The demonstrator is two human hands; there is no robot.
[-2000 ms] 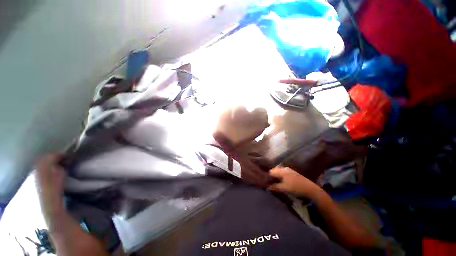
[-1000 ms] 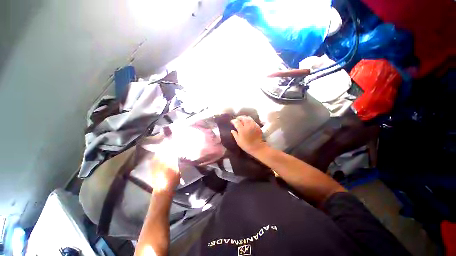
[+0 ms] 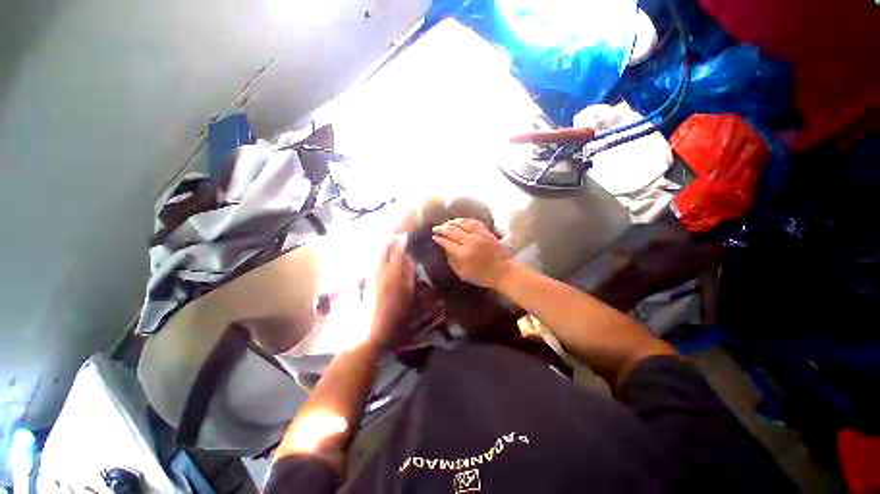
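Observation:
The garment of light grey cloth (image 3: 256, 391) with dark brown strips and panels lies over the beige padded board (image 3: 169, 371), bunched near my body. My left hand (image 3: 393, 285) lies on its pinkish-lit middle part, fingers pointing away from me. My right hand (image 3: 470, 253) rests on a dark brown part just to the right, fingers bent over the cloth. Whether the fingertips pinch the cloth is unclear in the glare. The steam iron (image 3: 547, 166) with its reddish-brown handle stands beyond my right hand, untouched.
A crumpled grey and brown pile (image 3: 227, 217) lies at the far left. A white side table (image 3: 92, 434) is at lower left. Blue plastic (image 3: 569, 48), a red bag (image 3: 719, 169) and the iron's hose (image 3: 666, 101) are at right. Strong glare covers the back surface.
My left hand has moved right, close to my right hand, after coming in from the far left. My right hand moved up onto the dark cloth. The garment's left part has shifted, baring the board.

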